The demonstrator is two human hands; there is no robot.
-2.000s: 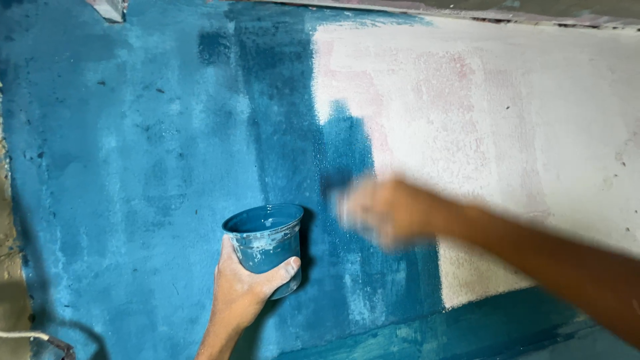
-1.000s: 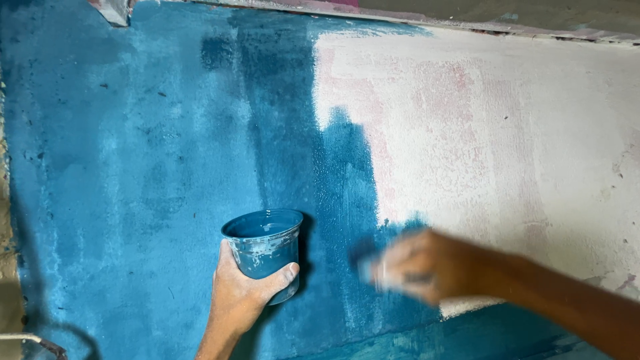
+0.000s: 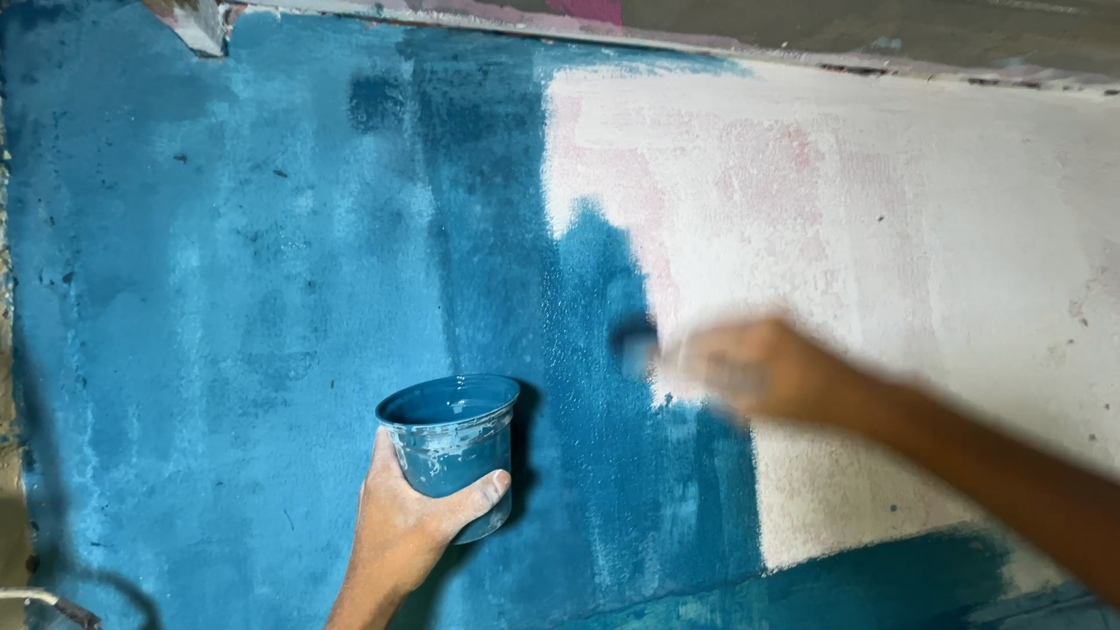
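My left hand (image 3: 429, 516) is wrapped around a plastic cup of blue paint (image 3: 459, 446), its rim up and slightly tilted, paint smears on its outside. To the right, my right hand (image 3: 744, 363) is blurred by motion and grips a paintbrush (image 3: 634, 337), whose dark bristles lie against the wall at the border of blue and white. Blue paint covers the left part of the wall (image 3: 289, 289); the right part is a white, pink-tinged surface (image 3: 857, 227). The fresh blue beside the brush looks wet and shiny.
A ledge (image 3: 525, 31) runs along the top of the wall, with a whitish bracket-like piece (image 3: 203, 31) at upper left. A cable (image 3: 52, 599) shows at the lower left corner. A blue band (image 3: 875, 582) crosses the lower right beneath the white part.
My right hand moved down and right along the paint border, then back up. Blue now covers more of the white beside the border's lower part. My left hand holds the cup in about the same place.
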